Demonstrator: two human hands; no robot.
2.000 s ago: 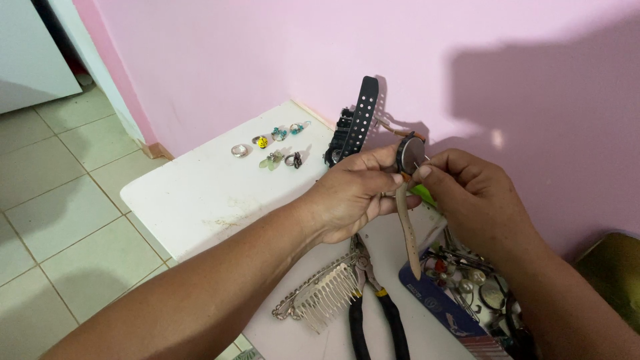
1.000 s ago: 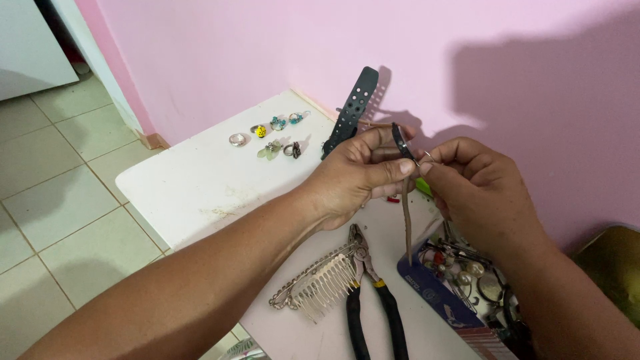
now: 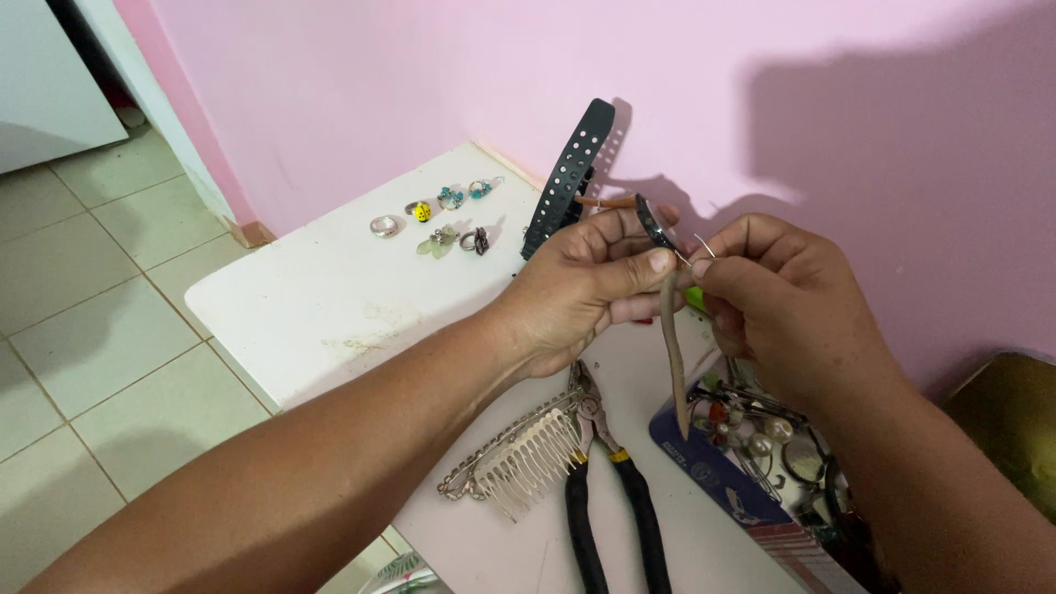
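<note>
My left hand [image 3: 606, 276] grips a wristwatch [image 3: 654, 223] by its round dark case, which is seen nearly edge-on. One brown strap reaches back toward the wall and the other strap [image 3: 673, 355] hangs below my fingers. At the case's near end, my right hand [image 3: 767, 280] pinches a thin metal wire [image 3: 704, 245] between thumb and forefinger. Behind my left hand a black perforated watch strap [image 3: 569, 181] leans up by the wall. Pliers with black handles [image 3: 615, 487] lie on the white table below my hands, jaws touching a decorated hair comb [image 3: 524, 454].
Several rings [image 3: 384, 227] lie on the white tabletop [image 3: 330, 305] at the left, one with a yellow ladybug [image 3: 422, 212]. A blue box [image 3: 718, 474] of beads and jewelry stands under my right forearm. The pink wall [image 3: 355, 91] rises behind. A bright green item [image 3: 695, 299] is partly hidden by my hands.
The watch case has turned from showing its round side to nearly edge-on. Both hands stay close together at it, and the lower strap hangs straighter.
</note>
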